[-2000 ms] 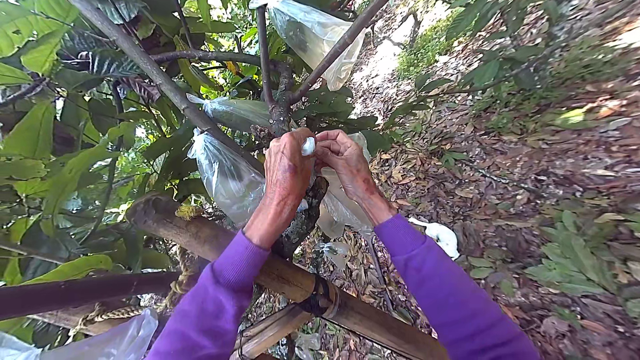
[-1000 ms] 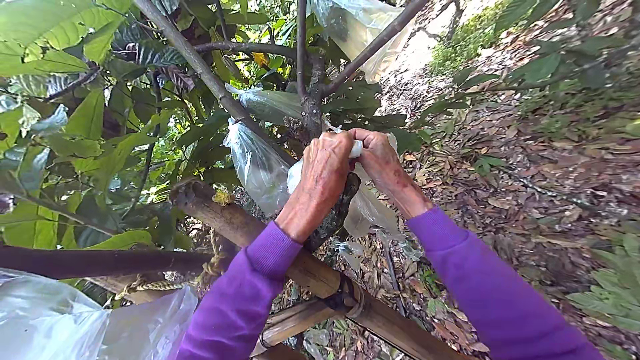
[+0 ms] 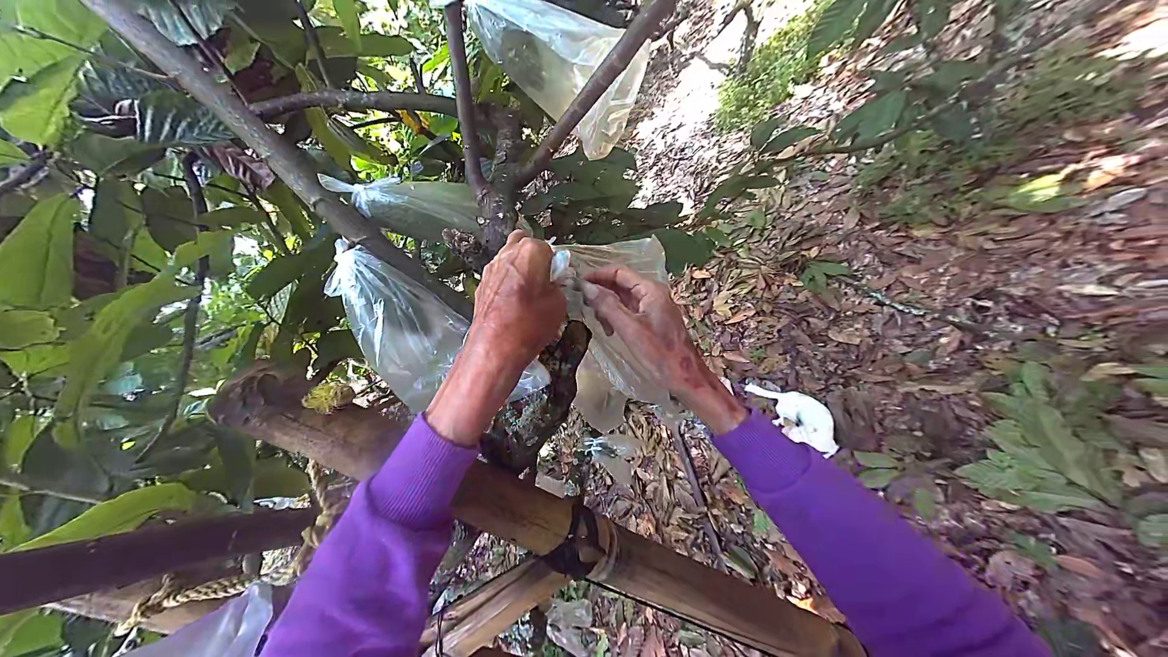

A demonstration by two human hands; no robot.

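Both my hands are together at the gathered neck of a clear plastic bag (image 3: pixel 630 360), beside the tree's trunk. My left hand (image 3: pixel 522 297) is closed in a fist on the twisted plastic. Thumb and fingertips of my right hand (image 3: pixel 639 315) pinch close to a whitish knot of plastic (image 3: pixel 560 265); whether they grip it is hard to tell. Another clear plastic bag (image 3: pixel 397 319), tied at its top, hangs left of my left hand. Above it, a tied bag (image 3: pixel 424 208) lies along the branches. What is inside my left fist is hidden.
A bamboo pole (image 3: pixel 675 570) crosses below my forearms, lashed with dark cord (image 3: pixel 575 543). Tree branches (image 3: pixel 593 91) fork above my hands, with a large plastic bag (image 3: pixel 557 55) among them. Rope (image 3: pixel 182 593) wraps poles at lower left. A white animal (image 3: pixel 803 418) is on the leaf-covered ground.
My right hand's fingers have come a little away from my left fist, and more of the clear bag shows between and below the hands than one second ago.
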